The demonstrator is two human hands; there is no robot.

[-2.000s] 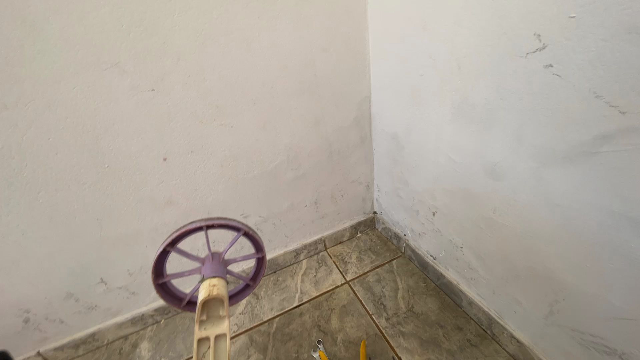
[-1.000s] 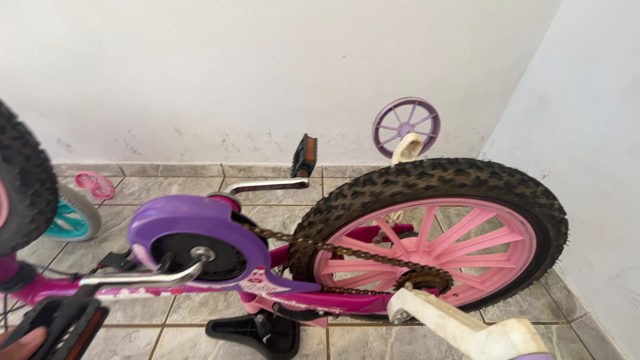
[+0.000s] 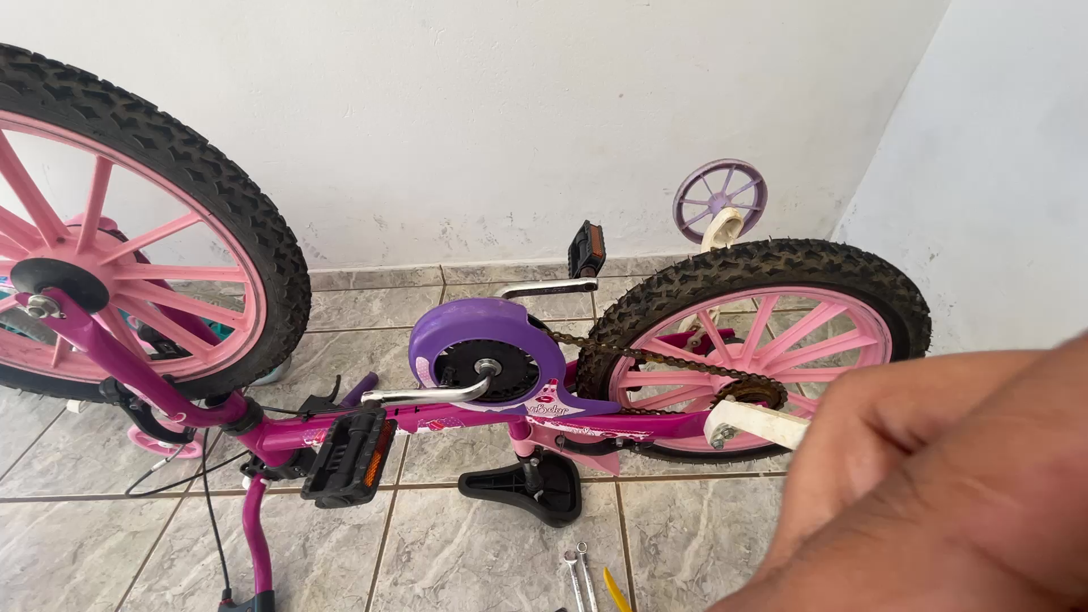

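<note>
A child's bicycle with a magenta frame (image 3: pixel 331 429) stands upside down, its black saddle (image 3: pixel 544 489) at the floor. My right hand (image 3: pixel 901 484) fills the lower right, bent over the outer end of a white training-wheel bracket (image 3: pixel 756 423) by the rear wheel (image 3: pixel 914 314). Its fingertips are hidden, so its grip is unclear. My left hand is out of view. A rusty chain (image 3: pixel 663 359) runs from the purple chain guard (image 3: pixel 467 319) to the rear sprocket (image 3: pixel 769 391). The near black pedal (image 3: pixel 348 459) sits left of the guard.
Two wrenches (image 3: pixel 585 574) and a yellow-handled tool (image 3: pixel 615 591) lie on the tiled floor at the bottom. The front wheel (image 3: pixel 280 263) rises at left, with another small pink wheel (image 3: pixel 166 442) behind it. A purple training wheel (image 3: pixel 720 200) stands near the wall (image 3: pixel 510 127).
A hand was at the near pedal at lower left one second ago; that spot now shows no hand. My right hand has come into view at the right. The view has shifted a lot.
</note>
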